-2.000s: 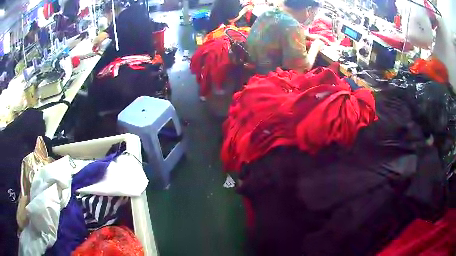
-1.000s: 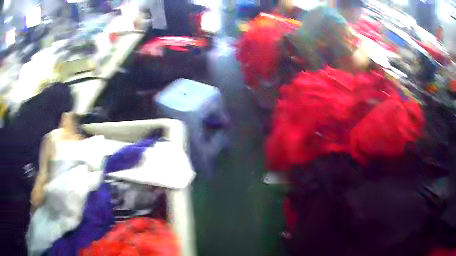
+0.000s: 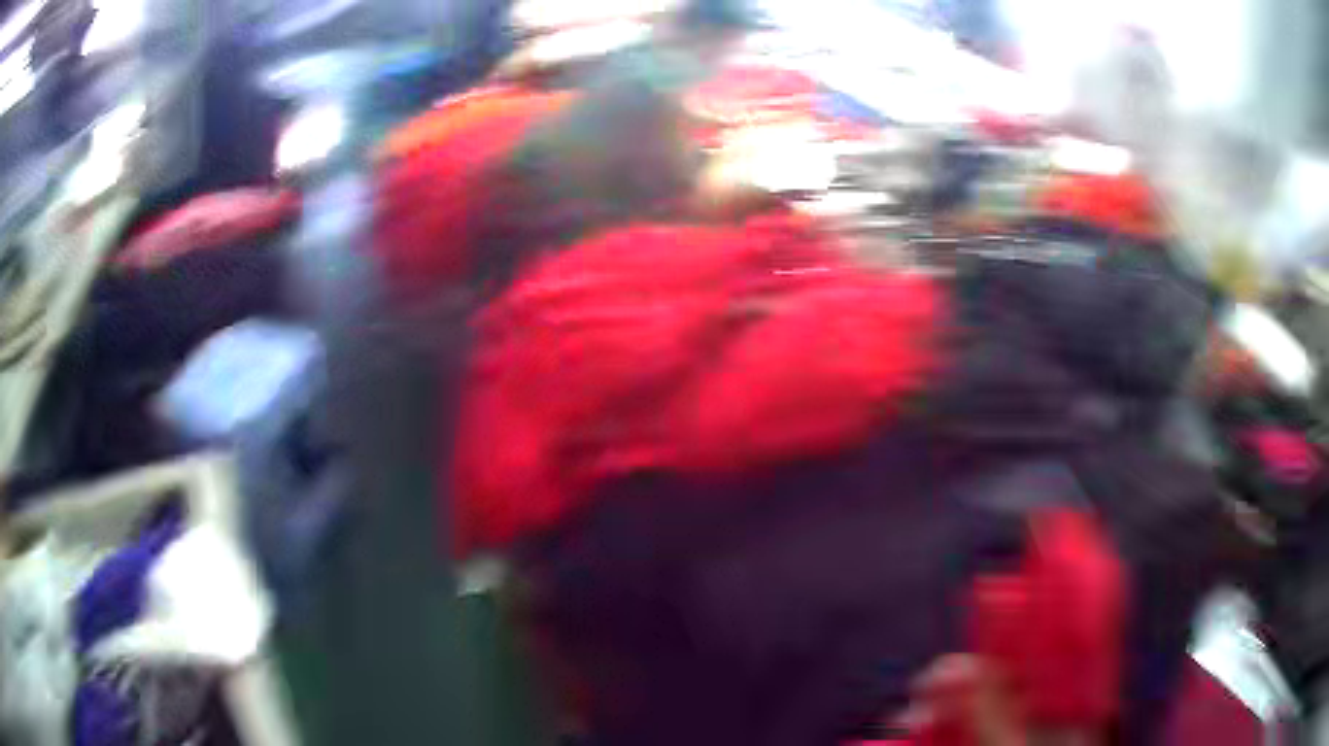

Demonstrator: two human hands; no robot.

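Note:
The frame is strongly blurred. A large heap of red garment pieces (image 3: 685,350) lies on a dark garment heap (image 3: 729,583). A separate red piece (image 3: 1057,619) stands out at the lower right, in front of the dark heap. A skin-toned, blurred shape at the bottom edge touches its lower left side; it looks like part of a hand, but I cannot tell which hand or its grip. No other hand of mine can be made out. A small pale scrap (image 3: 478,577) is at the dark heap's left edge.
A pale crate (image 3: 219,503) with white and purple fabric is at the lower left. A pale blue stool (image 3: 245,382) stands behind it, beside the green floor (image 3: 408,656). A blurred person (image 3: 620,161) is beyond the red heap. More mixed fabrics lie at the right edge.
The view has swung right, so the crate, stool and heaps sit farther left. The red piece and hand-like shape now show at the lower right.

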